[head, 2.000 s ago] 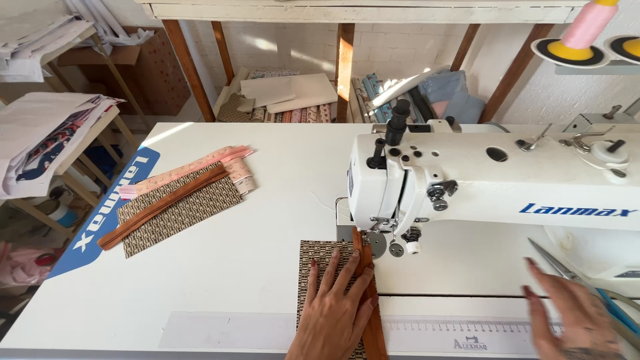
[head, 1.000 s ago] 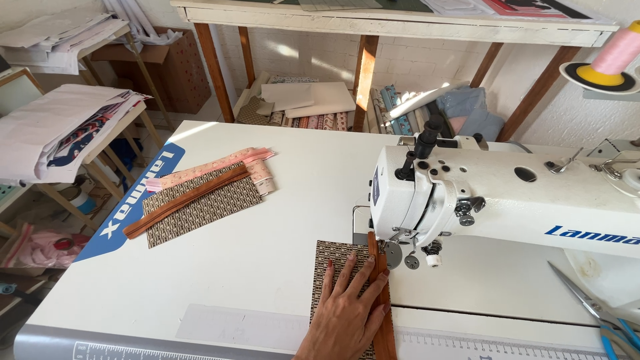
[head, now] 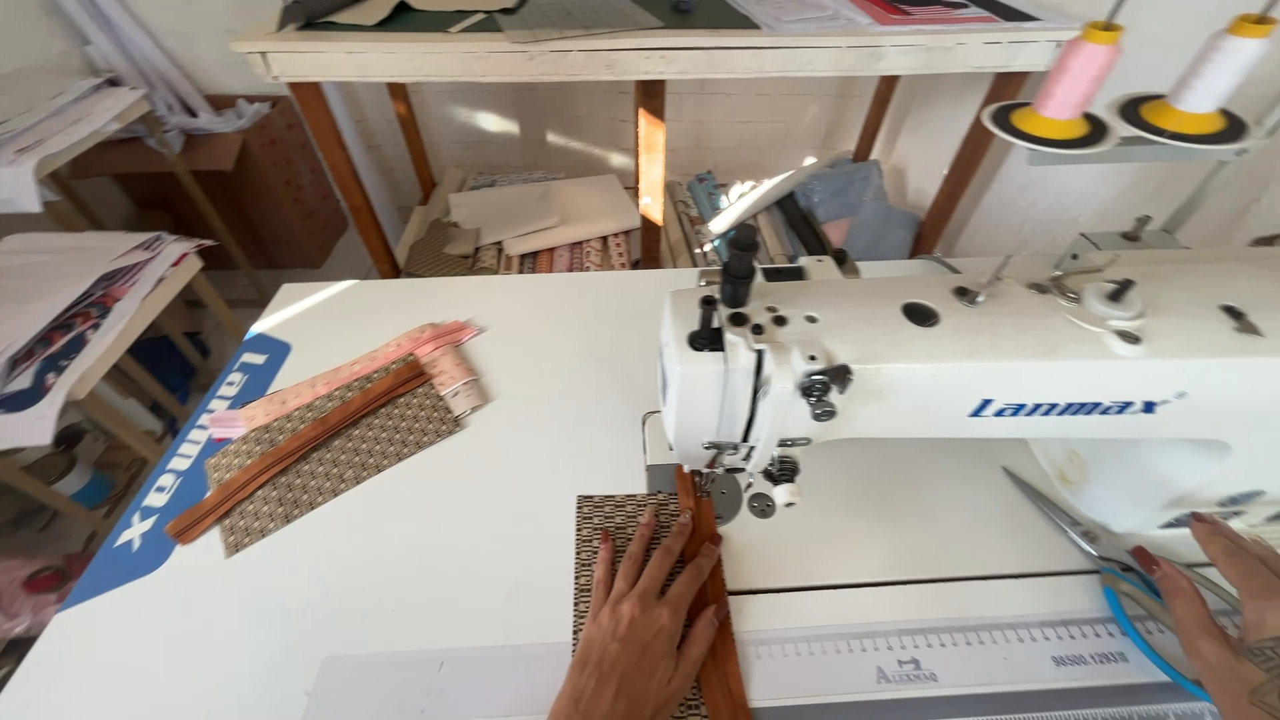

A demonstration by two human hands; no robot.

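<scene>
My left hand [head: 645, 620] lies flat, fingers spread, on a black-and-beige patterned fabric piece [head: 600, 535] and a brown zipper strip [head: 728, 665] along its right edge. The strip's top end sits under the presser foot of the white Lanmax sewing machine [head: 900, 380]. At the right, my right hand [head: 1210, 610] is by the machine's base, fingers apart, over the handles of large scissors [head: 1075, 530] with a blue-edged grip. Whether it touches them I cannot tell. Another patterned piece [head: 340, 470] with a brown zipper [head: 300, 445] lies left, on pink fabric with a pink zipper [head: 350, 375].
A clear ruler [head: 960, 650] is along the table's front. Pink [head: 1080, 75] and white [head: 1210, 70] thread cones stand at the upper right. Behind is a wooden table [head: 650, 62] with folded fabrics [head: 580, 255] beneath. Papers [head: 70, 320] lie on a stand at the left.
My right hand, out of view one second ago, is back at the right by the scissors. My left hand stays on the patterned fabric. The view has shifted.
</scene>
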